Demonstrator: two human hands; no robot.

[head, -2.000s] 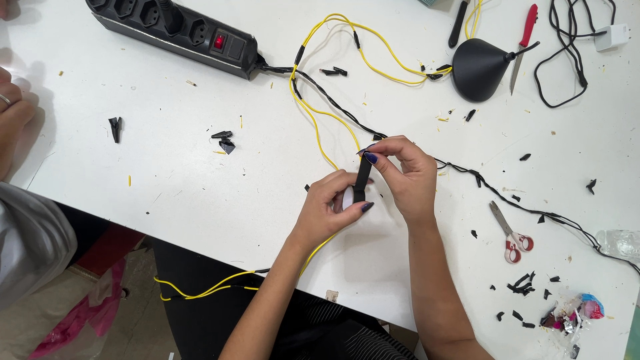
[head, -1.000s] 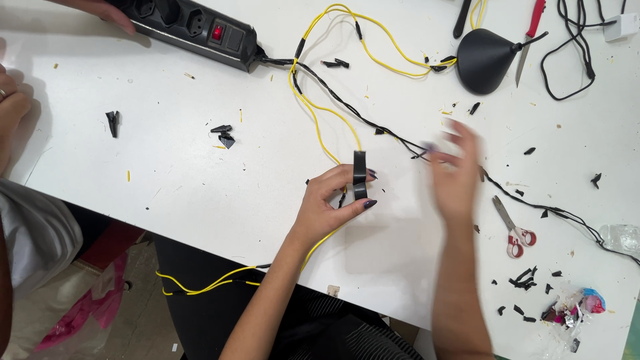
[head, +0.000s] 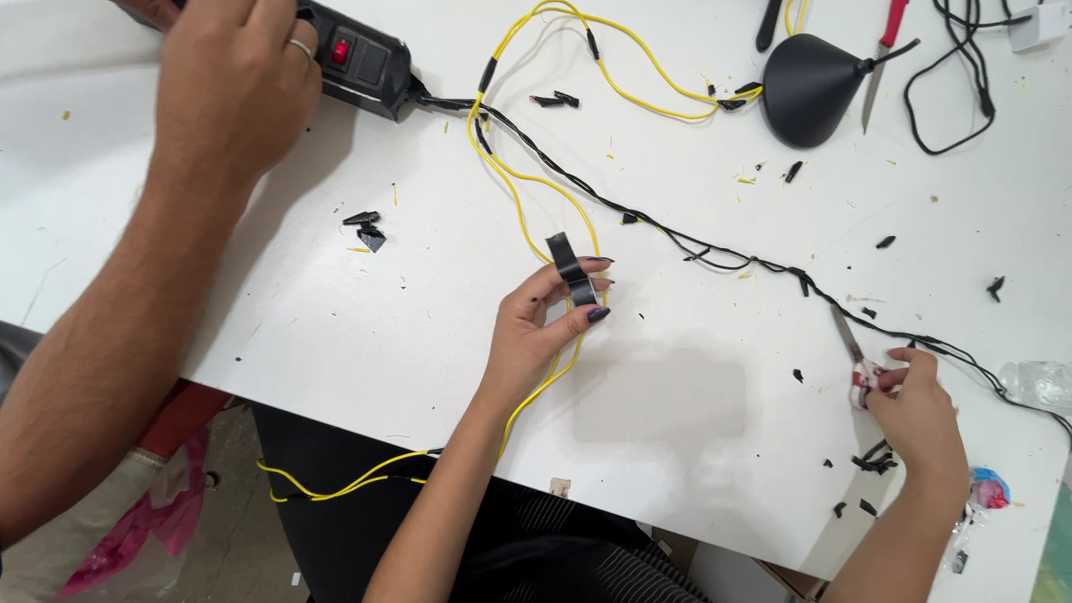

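Note:
My left hand [head: 544, 318] holds a roll of black electrical tape [head: 584, 291], with a loose strip sticking up from it. Yellow wires [head: 536, 394] run by the fingers and under the wrist, joined in places with black tape. At the right, my right hand [head: 917, 410] has its fingers on the handles of a pair of scissors [head: 856, 360], whose blades point up and away on the white table. A twisted black cable [head: 603, 197] crosses the table beyond both hands.
Another person's hand [head: 239, 84] is over a black power strip [head: 360, 71] with a red switch. A black cone-shaped lamp part [head: 804, 92], a red-handled knife [head: 883, 63], a white plug adapter [head: 1038, 29] and clear plastic [head: 1038, 381] lie about. Black tape scraps [head: 875, 461] are scattered.
My right hand has left the tape, moved right and come to the scissors. The other person's hand has come in over the power strip. My left hand still holds the tape roll.

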